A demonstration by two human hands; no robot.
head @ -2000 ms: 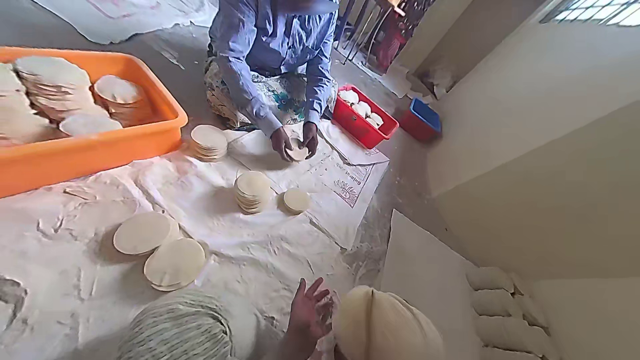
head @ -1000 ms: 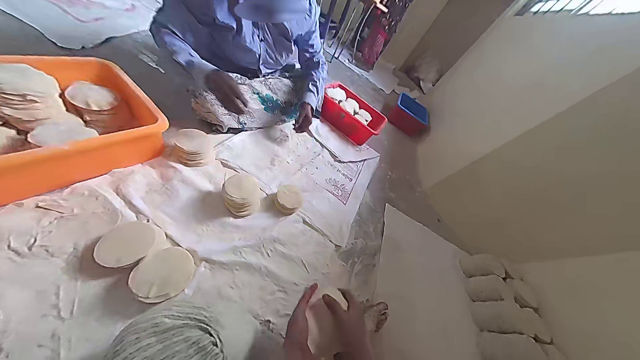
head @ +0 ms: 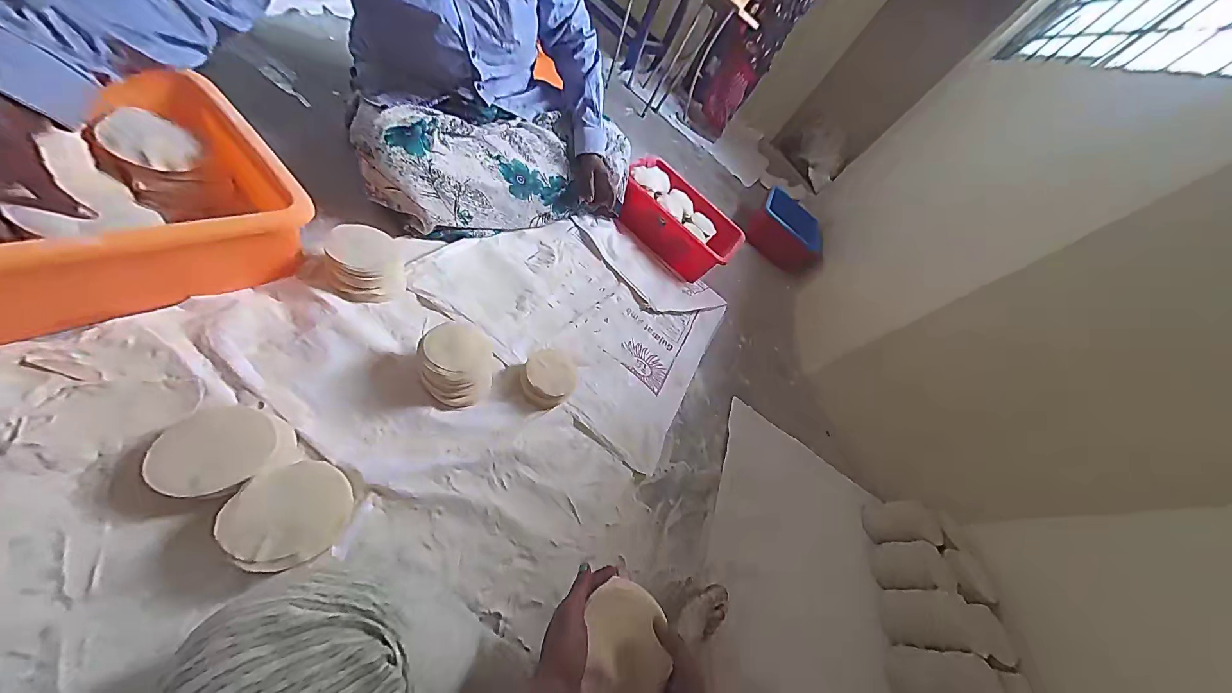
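Note:
At the bottom of the view, a pale round stack of flat dough discs (head: pixel 626 635) is between my two hands. My left hand (head: pixel 570 630) holds its left side with the fingers along the edge. My right hand (head: pixel 680 659) is on its right side, partly cut off by the frame. To the left, two overlapping piles of larger discs (head: pixel 284 515) lie on the floury cloth (head: pixel 433 500). Farther forward stand a medium stack (head: pixel 455 364), a small stack (head: pixel 549 377) and another stack (head: pixel 363 262) beside the orange tub.
An orange tub (head: pixel 154 274) holds discs, with another person's hands in it. A seated person (head: pixel 481 125) is opposite, beside a red tub of dough pieces (head: pixel 679 241). A blue and red container (head: pixel 784 231) stands near the wall. Filled bags (head: pixel 924 616) lie at right.
The seated person's hands have left the small stack. Another person's arms have appeared over the orange tub. My hands have come together around the discs at the bottom.

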